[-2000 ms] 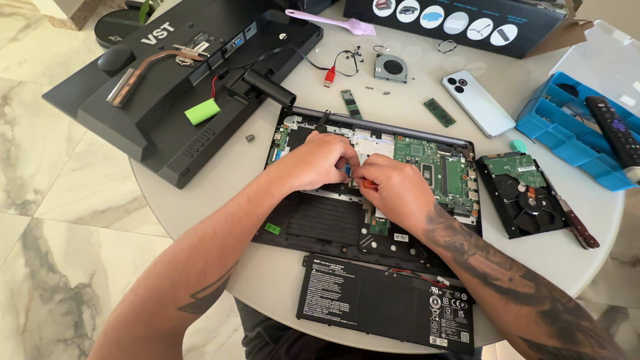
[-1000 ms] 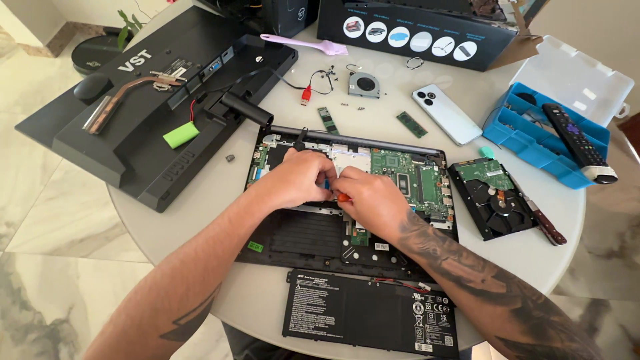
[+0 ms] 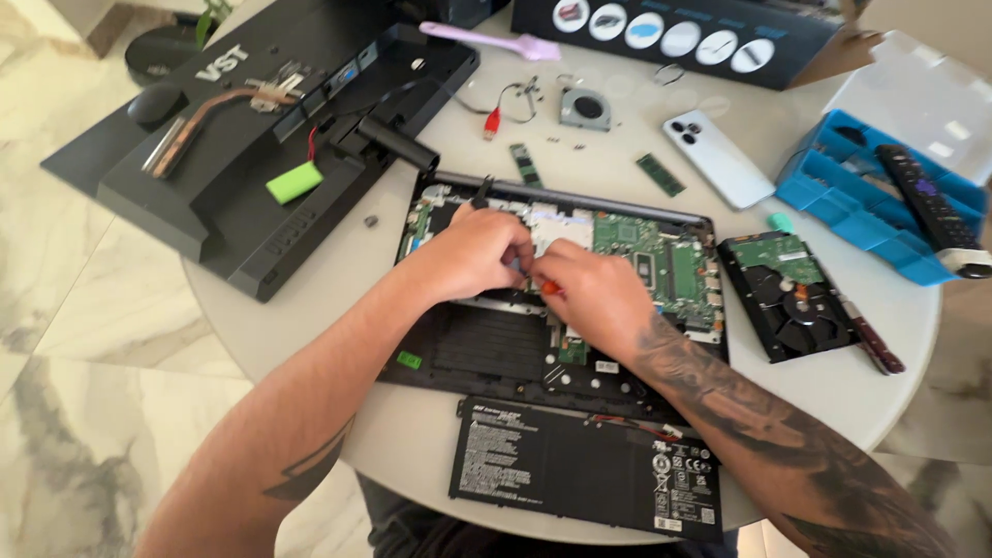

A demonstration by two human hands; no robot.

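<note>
An opened laptop base (image 3: 480, 349) lies on the round table, its green motherboard (image 3: 620, 229) exposed. Above its middle my left hand (image 3: 484, 252) has its fingers bent close to the board; what they touch is hidden. My right hand (image 3: 593, 291) meets it there, closed around a small tool with an orange-red handle (image 3: 551, 287), its tip out of sight. A black laptop battery (image 3: 581, 469) lies at the near table edge. Beyond the laptop are a cooling fan (image 3: 586, 108) and two green circuit modules, one left (image 3: 525, 165) and one right (image 3: 660, 174).
A monitor (image 3: 186, 209) lies at left, bearing a copper heat pipe (image 3: 194, 124) and a green battery pack (image 3: 294, 183). At right are a phone (image 3: 718, 159), an opened hard drive (image 3: 790, 302), a knife (image 3: 876, 341), and a blue organizer (image 3: 868, 209) with a remote (image 3: 930, 201). A black box (image 3: 674, 35) stands behind.
Both hands stay together over the middle of the laptop, the orange-red tool still in my right hand. The view has shifted somewhat.
</note>
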